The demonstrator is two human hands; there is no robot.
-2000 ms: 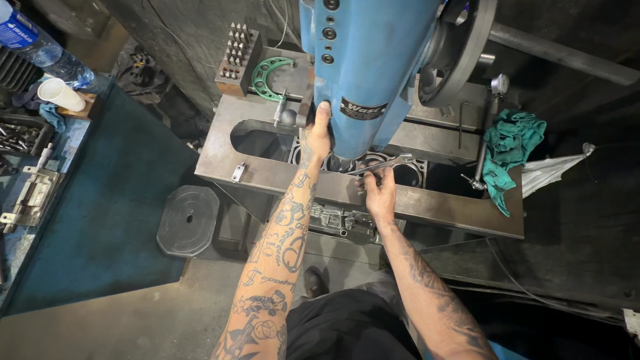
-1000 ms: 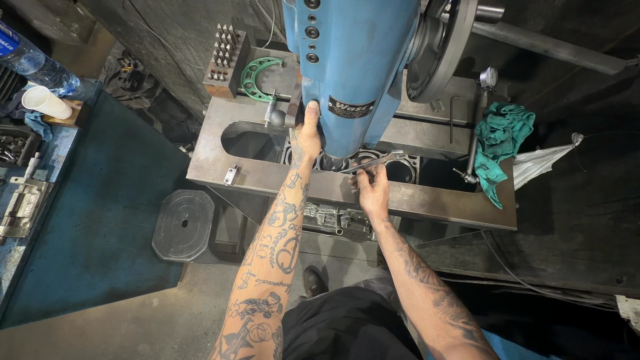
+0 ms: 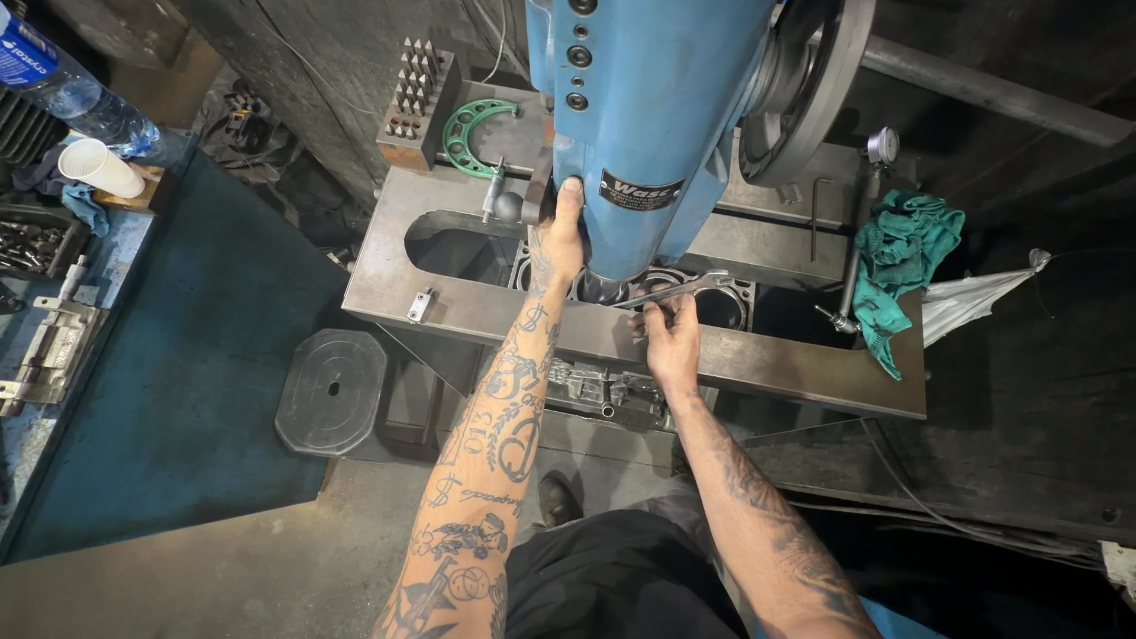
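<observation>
My left hand [image 3: 561, 232] rests against the left side of the blue boring machine's head [image 3: 652, 115], its thumb on the housing. The fingers are hidden, so I cannot tell whether they grip anything. In my right hand [image 3: 671, 337] is a steel wrench [image 3: 674, 289], held slantwise above the front edge of the steel bench. Below the machine head lies an engine block [image 3: 723, 306] with round cylinder bores, seen through the opening. A lever with a ball knob [image 3: 508, 207] is just left of my left hand.
The slotted steel table [image 3: 825, 368] carries a green micrometer frame [image 3: 461, 133], a block of pointed bits [image 3: 417, 98], a hex key [image 3: 815, 217], a dial bore gauge [image 3: 882, 147] and a green cloth [image 3: 910, 248]. A blue bench [image 3: 177, 355] holds a paper cup [image 3: 102, 169].
</observation>
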